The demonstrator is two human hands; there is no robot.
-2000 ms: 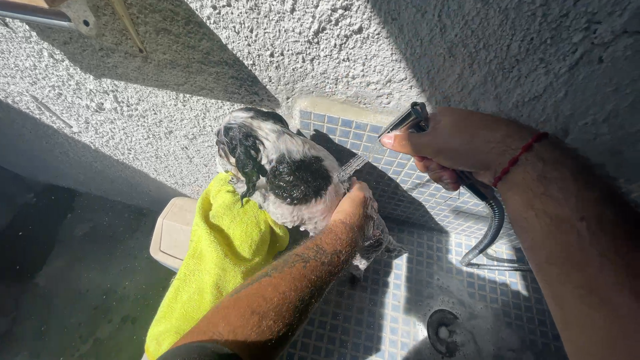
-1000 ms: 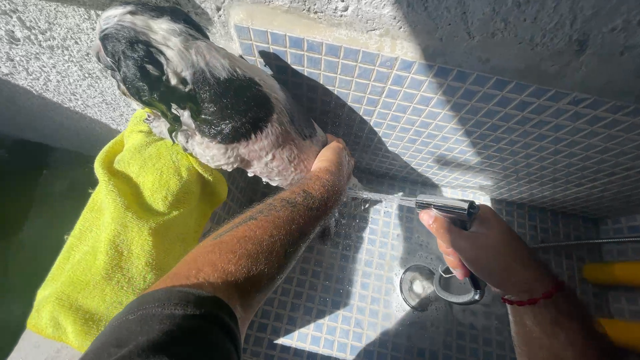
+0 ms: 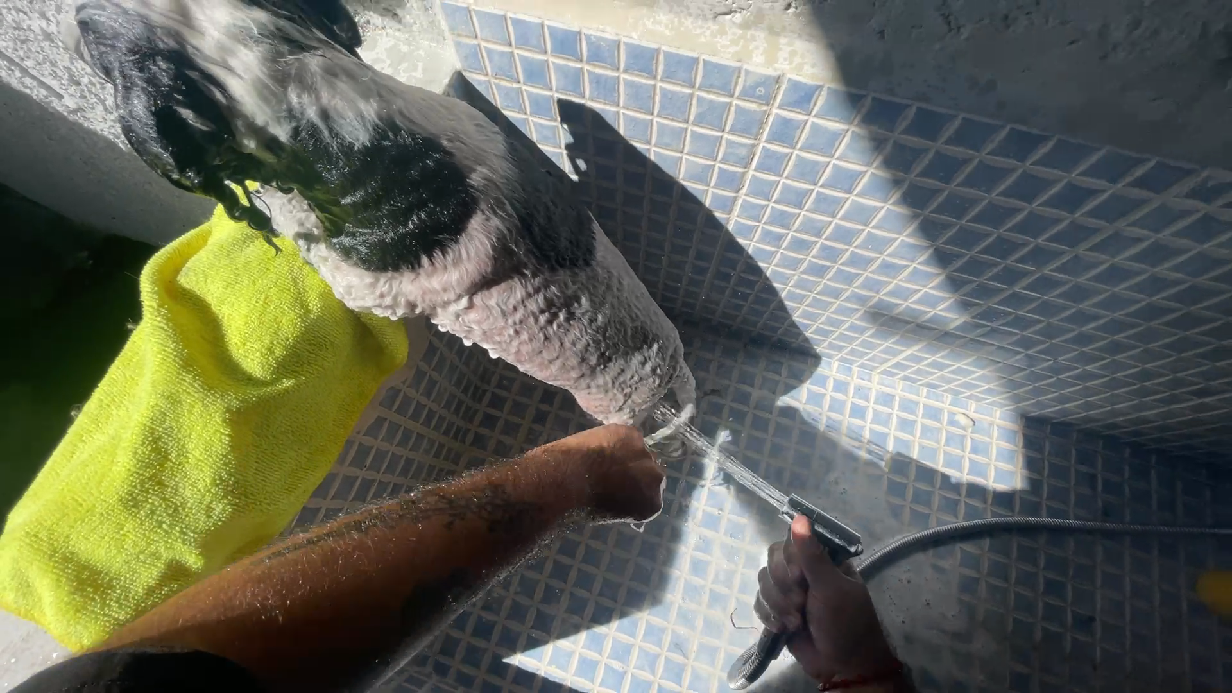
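A wet black and white dog [image 3: 481, 221] stands in the tiled basin, its head at the upper left and its rear toward the middle. My left hand [image 3: 621, 476] is a closed fist just below the dog's rear, by its wet tail; whether it grips the tail is hidden. Lower right, my right hand [image 3: 818, 602] holds a chrome handheld sprayer [image 3: 823, 527], from which a jet of water runs up and left to the dog's rear. The dog's feet are out of sight.
A yellow towel [image 3: 260, 346] hangs over the basin's left edge. Blue mosaic tiles [image 3: 866, 221] line the wall and floor. The sprayer's metal hose [image 3: 1020, 526] runs off to the right. A yellow object [image 3: 1216, 589] shows at the right edge.
The view has come closer and turned. My right hand with the sprayer has moved from above the dog's rear to the lower right of it. My left hand has shifted from the dog's rear to just below it.
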